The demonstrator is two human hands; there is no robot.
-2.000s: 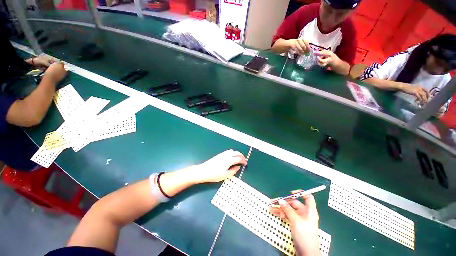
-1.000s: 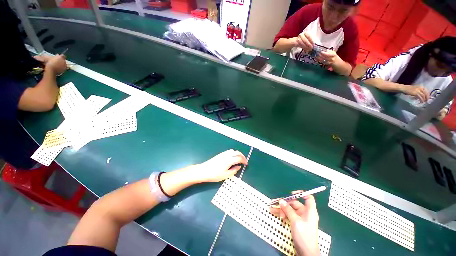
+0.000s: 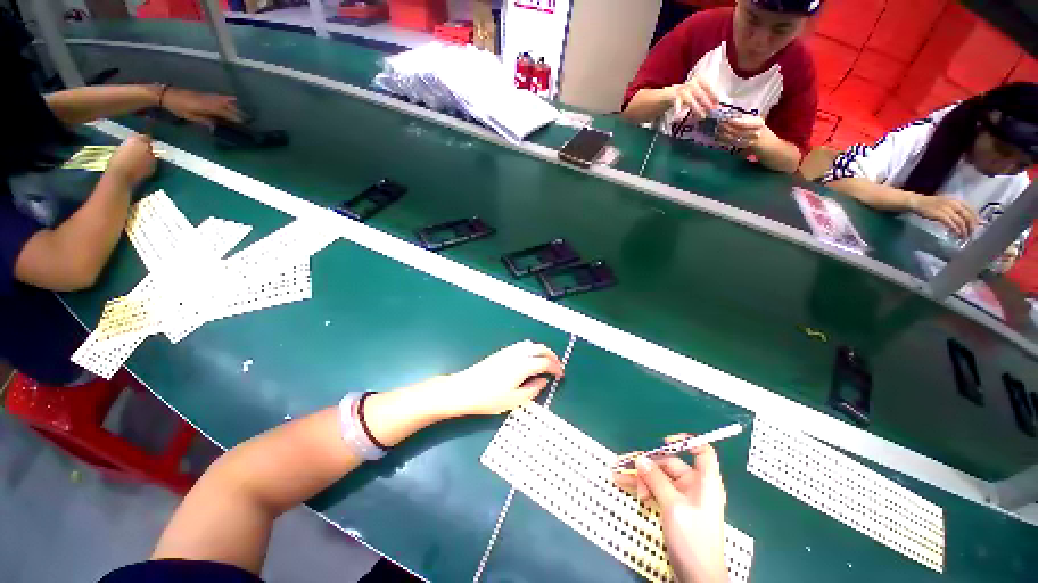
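My right hand (image 3: 683,501) holds slim tweezers (image 3: 694,441) pen-like over the sticker sheet (image 3: 581,484), their light end pointing up and right. Whether a pad is on the tip is too small to tell. The sheet is white with rows of small dark marks and a yellowish part under my right hand. My left hand (image 3: 515,378) rests on the green bench at the sheet's upper left corner, fingers curled; I cannot see anything in it. Black phone housings (image 3: 576,278) lie on the green belt beyond the pale rail.
A spare sticker sheet (image 3: 848,490) lies to the right, a fanned sheet pile (image 3: 216,273) to the left. The pale rail (image 3: 478,279) edges the belt. A worker's arm (image 3: 85,245) is at the left, one hand over the belt. Two people sit opposite, near plastic bags (image 3: 467,91) and a dark device (image 3: 586,145).
The black housings on the belt have moved to the right. The left worker's one hand has reached out over the belt. My hands, the tweezers and the sheets have hardly moved.
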